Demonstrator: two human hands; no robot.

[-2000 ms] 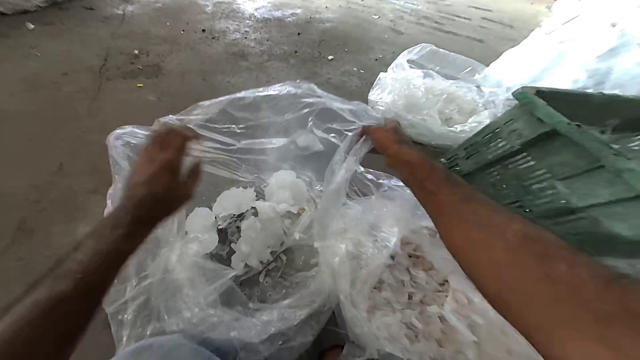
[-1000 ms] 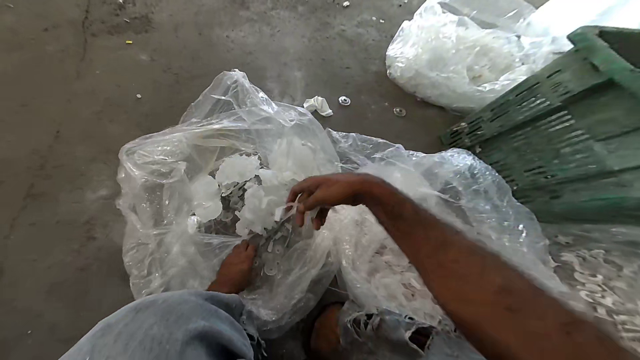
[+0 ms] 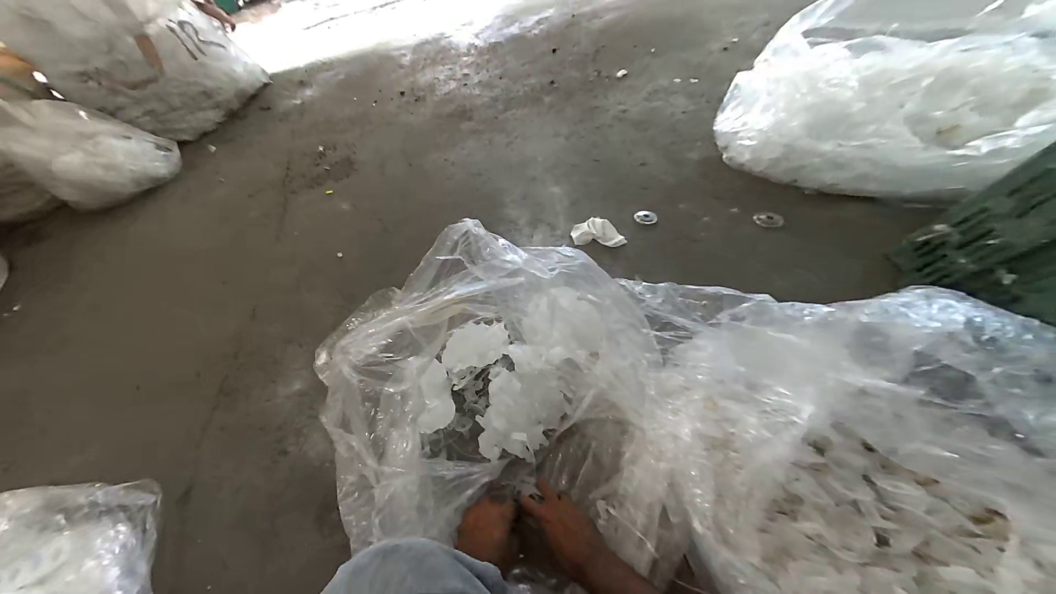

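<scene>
A clear plastic bag (image 3: 371,437) stands open-mouthed on the floor in front of me, with white, ragged plastic lumps (image 3: 520,404) and greyish scraps inside. My left hand (image 3: 487,528) and my right hand (image 3: 569,528) are close together at the near side of this bag, below the lumps. Their fingertips meet near some thin translucent material; whether they grip it cannot be made out. Against the bag's right side lies a second clear plastic bag (image 3: 742,355), filled with pale, flat plastic flakes (image 3: 891,511), some of them brownish.
Full translucent bags stand at the upper left (image 3: 190,74) and upper right (image 3: 891,115). A green slatted plastic crate (image 3: 998,239) is at the right edge. Another plastic bag (image 3: 74,536) lies lower left. A crumpled white scrap (image 3: 598,233) and small discs (image 3: 645,217) lie on the grey floor.
Both hands were spread at the open bag's upper part at first; now they are together at its near side. My right hand has come down from over the lumps. The view has shifted.
</scene>
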